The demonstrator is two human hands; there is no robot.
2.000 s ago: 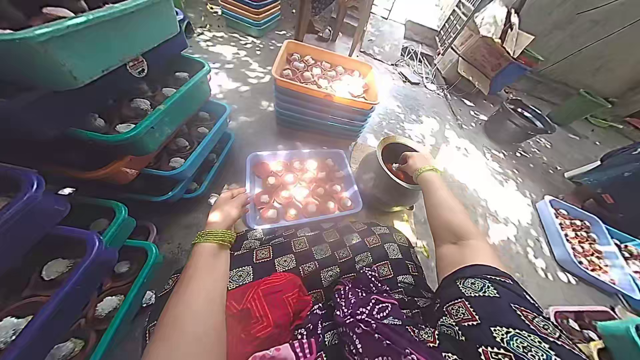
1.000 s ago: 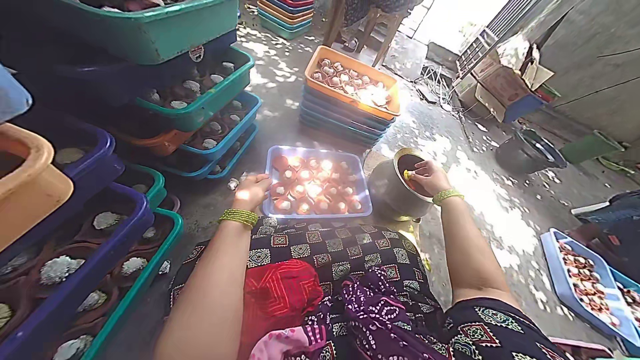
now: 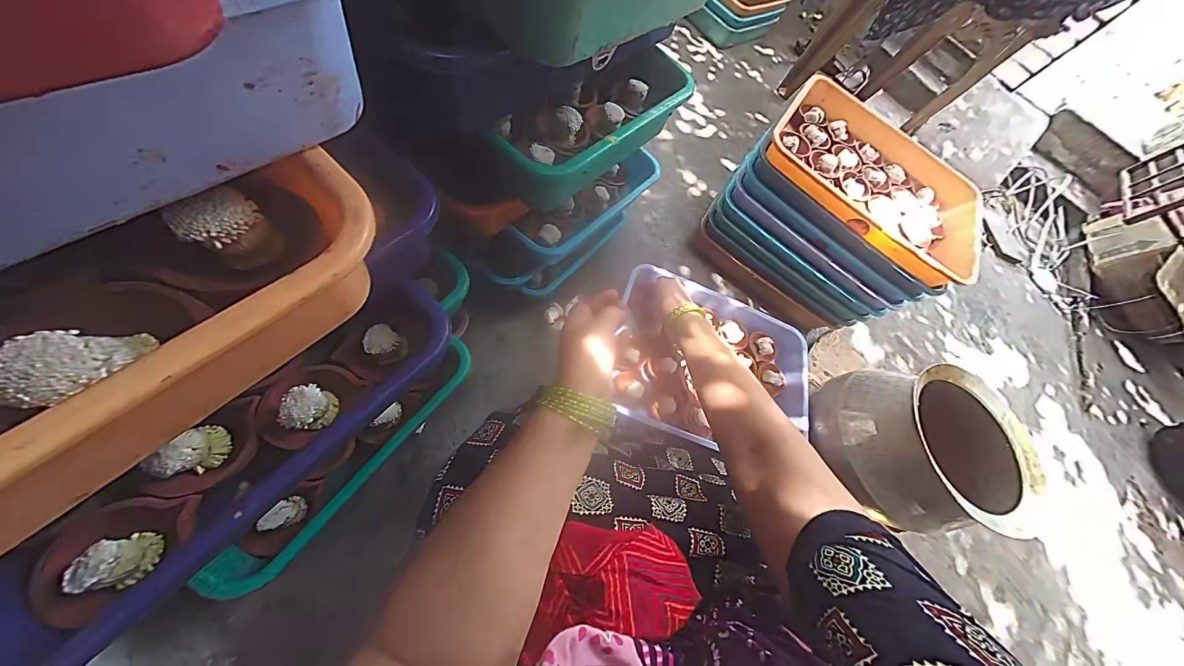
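Note:
A pale lilac plastic tray (image 3: pixel 793 370) lies in front of my lap, holding several small clay cups with whitish tops (image 3: pixel 763 347). My left hand (image 3: pixel 592 342) is at the tray's left edge, its fingers bright with glare; whether it holds anything is unclear. Over the tray's upper left part reaches my right hand (image 3: pixel 661 310), its fingers hidden or washed out by light. Both wrists wear yellow-green bangles. To the right of the tray stands a metal pot (image 3: pixel 869 444) with a wide rim and a dark inside.
An orange tray (image 3: pixel 967 231) of similar cups tops a stack of blue and teal trays behind. Stacked trays crowd the left, including an orange one (image 3: pixel 342 268), a purple one (image 3: pixel 407 342) and a green one (image 3: pixel 647 120). Wooden legs (image 3: pixel 911 55) stand at the back.
My right hand has moved from the metal pot leftward to the lilac tray. My left hand remains at the tray's left side. The view has turned to the left.

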